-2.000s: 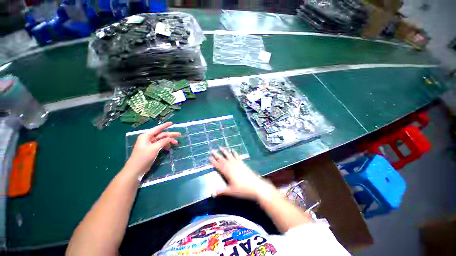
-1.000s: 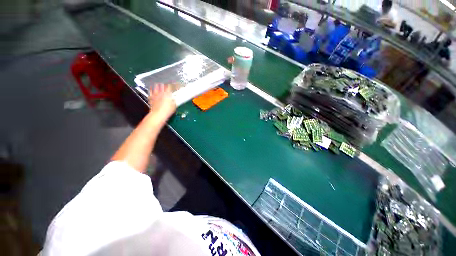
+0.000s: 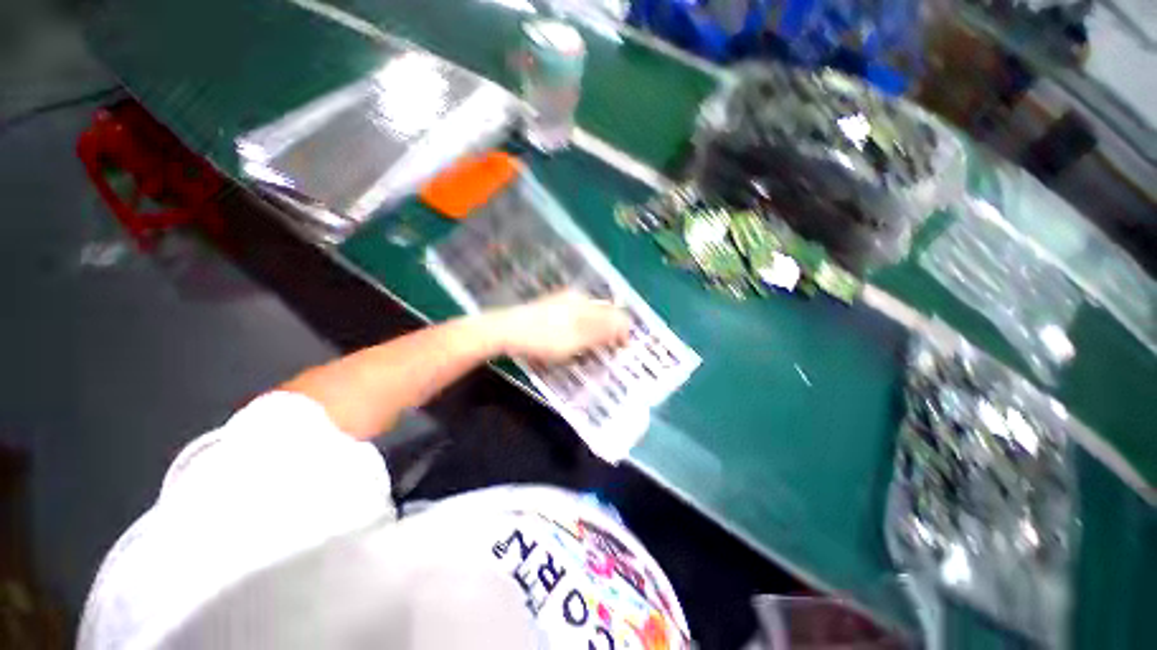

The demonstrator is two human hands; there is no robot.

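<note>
My left hand (image 3: 577, 328) reaches in from the left and grips a flat, pale-edged sheet (image 3: 501, 248) with grey and dark rows. The sheet lies slanted before me and overlaps the table's front edge. My fingers are blurred over its right part, so their exact hold is hard to see. My right hand is not in view. A loose heap of green circuit boards (image 3: 736, 248) lies beyond the sheet, to its right.
Pale flat sheets (image 3: 343, 140) are stacked at upper left, near an orange rectangle (image 3: 470, 184) and a clear bottle (image 3: 553, 89). A bagged dark stack (image 3: 825, 159) stands behind the boards. A clear tray of dark pieces (image 3: 983, 470) lies right. A red stool (image 3: 140, 184) stands left.
My left hand has moved right from the pale stack, bringing the rowed sheet with it. My right hand, earlier on the empty clear tray, is out of view. The view has turned left.
</note>
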